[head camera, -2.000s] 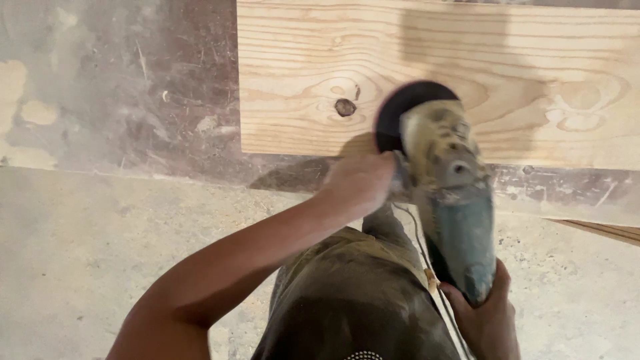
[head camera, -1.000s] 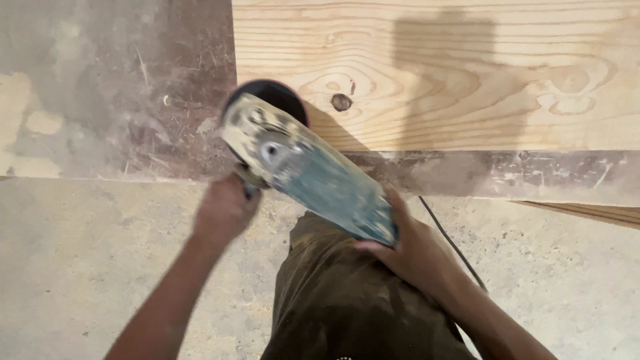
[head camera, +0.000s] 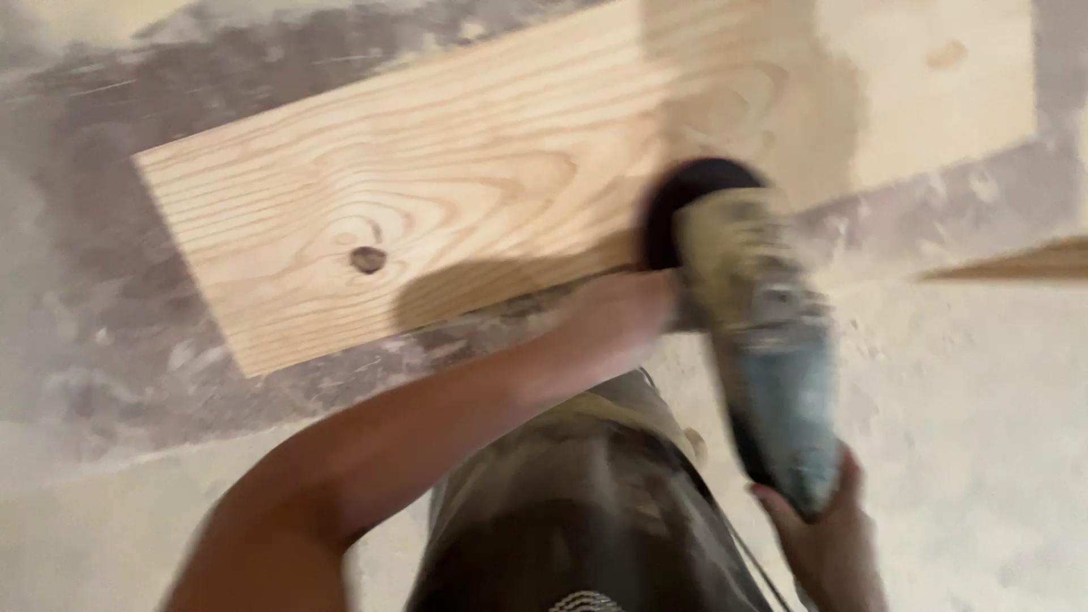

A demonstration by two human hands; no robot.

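Note:
An angle grinder (head camera: 765, 331) with a blue-green body and a dusty pale gear head is held between my two hands. Its round dark disc (head camera: 693, 200) lies over the near edge of a pine board (head camera: 442, 178); whether it touches the wood cannot be told. My left hand (head camera: 629, 306) is closed at the side of the gear head, where a side handle is mostly hidden by the fingers. Around the rear end of the body wraps my right hand (head camera: 820, 527). The board has a dark knot (head camera: 368, 259) toward its left end. Motion blurs the tool and hands.
Beneath the board is a scuffed, brownish work surface (head camera: 110, 280) with pale smears. Another piece of wood (head camera: 1020, 262) juts in at the right. A thin dark cable (head camera: 748, 552) runs down beside my dusty trouser leg, above a pale floor (head camera: 960, 425).
From the board's left end, the grinder has moved right along the near edge, both hands still on it. It has swung from slanting to nearly upright in view. The view has tilted.

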